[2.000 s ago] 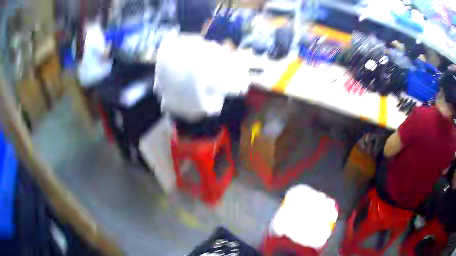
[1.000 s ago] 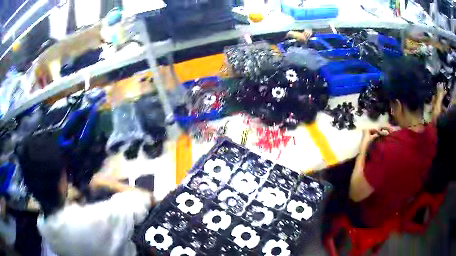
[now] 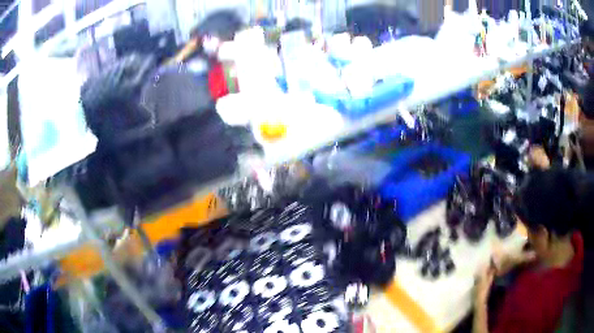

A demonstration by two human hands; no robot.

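A wide black tray [image 3: 251,279] with rows of units with pale notched discs fills the lower middle, blurred by motion. It is tilted in the picture and hides part of the bench behind it. A heap of black housings [image 3: 365,237] lies just right of the tray, one with a pale disc on top. Neither of my hands shows; what bears the tray cannot be seen.
A blue bin [image 3: 426,179] stands behind the heap. Small black parts [image 3: 433,253] lie on the whitish bench [image 3: 423,293] by orange tape. A person in red [image 3: 544,293] works at the right. A shelf edge [image 3: 339,133] crosses above; a slanted post stands left.
The view has swung upward and right. The tray sits farther up and left, now covering the red leads and part of the bench. The person in white has left the picture.
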